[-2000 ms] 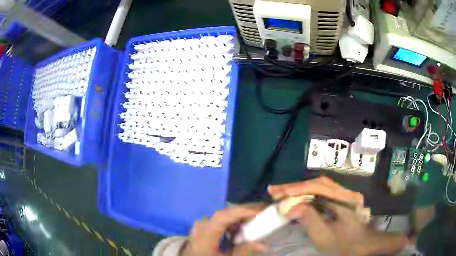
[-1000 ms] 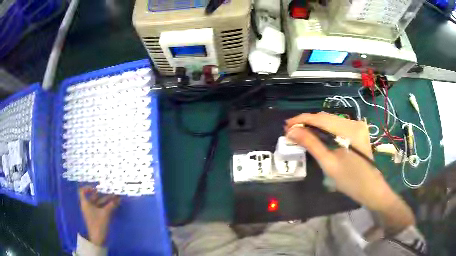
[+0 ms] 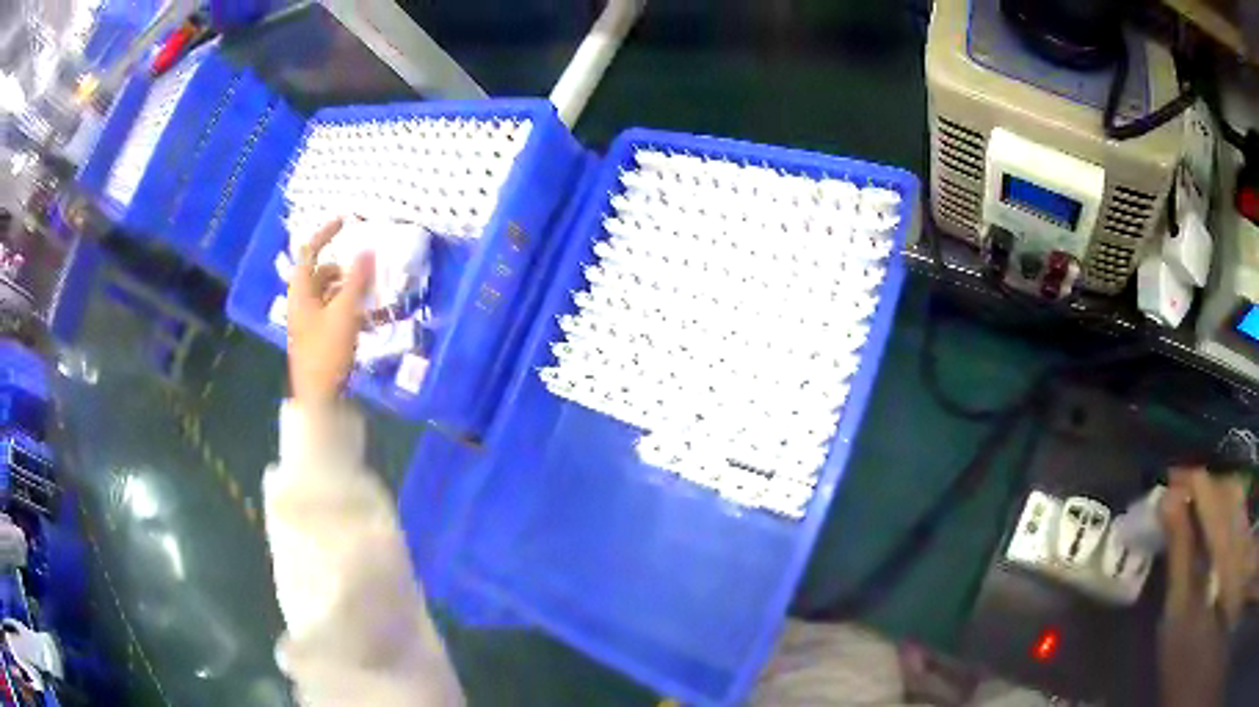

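My left hand (image 3: 329, 311) is over the farther-left blue tray (image 3: 461, 362), with fingers apart at a loose pile of white adapters (image 3: 392, 263). Whether its fingertips touch one is unclear. My right hand (image 3: 1207, 539) is blurred at the right, beside a white adapter (image 3: 1135, 528) on the universal socket outlet (image 3: 1084, 529). Whether it grips that adapter cannot be told. The socket is on the black fixture box (image 3: 1005, 622), which shows a red light (image 3: 1047, 645). The near blue tray (image 3: 635, 580) holds dense rows of white adapters (image 3: 732, 318).
The beige vented box with a blue display (image 3: 1040, 202) stands at the right rear, with white plugs (image 3: 1176, 263) beside it. Black cords (image 3: 953, 504) run between the near tray and the fixture. More blue trays (image 3: 207, 152) are at the far left.
The view has swung left. My left hand has moved from the near tray to the loose adapters in the farther tray. My right hand is still by the socket; the red light is still lit.
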